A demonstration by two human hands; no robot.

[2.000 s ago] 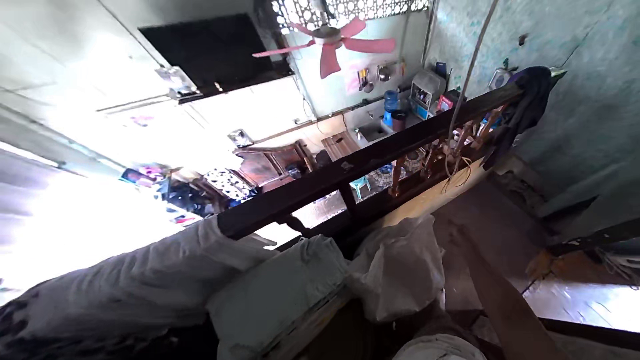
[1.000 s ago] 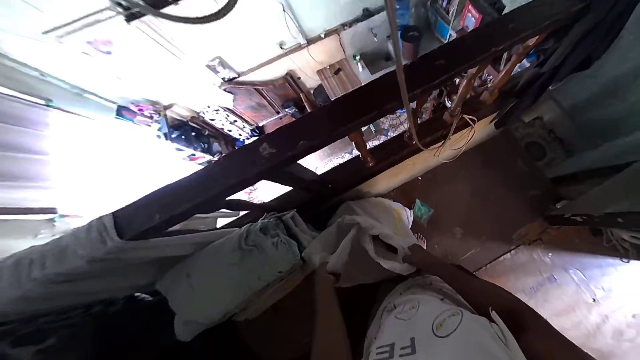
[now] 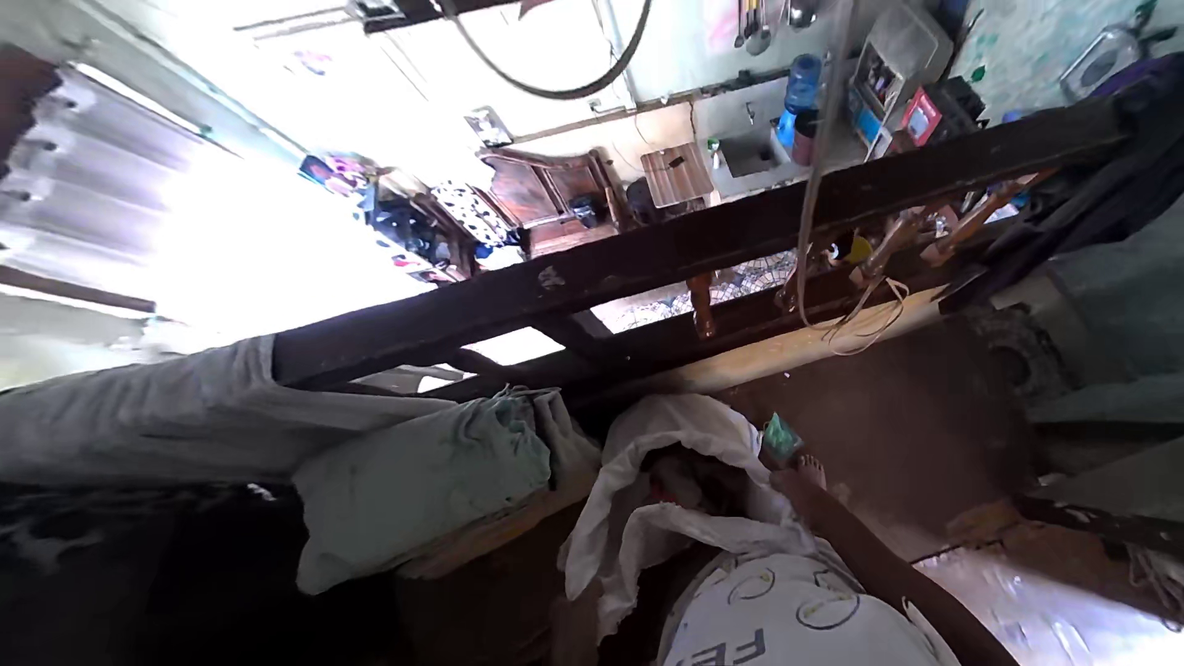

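Observation:
A white cloth or woven sack (image 3: 684,425) stands with its mouth spread toward me, and dim contents show inside. My right hand (image 3: 784,483) grips the sack's rim on the right side. My left hand is hidden; only a dark forearm (image 3: 575,629) shows below the sack's lower left edge. Left of the sack lies a folded pale green cloth or pillow (image 3: 425,481). A small green plastic piece (image 3: 781,438) lies on the floor just beyond my right hand, beside my bare foot (image 3: 812,470).
A dark wooden railing (image 3: 684,242) crosses in front, with a grey cloth (image 3: 166,407) draped over its left end and a looped cord (image 3: 856,324) hanging at right. Below it are a wooden bench (image 3: 546,199), a sink (image 3: 747,153) and a blue water bottle (image 3: 801,88).
The sack's mouth now gapes wider than one second ago. Two seconds ago my right hand was out past the sack's upper right; it is now at the rim.

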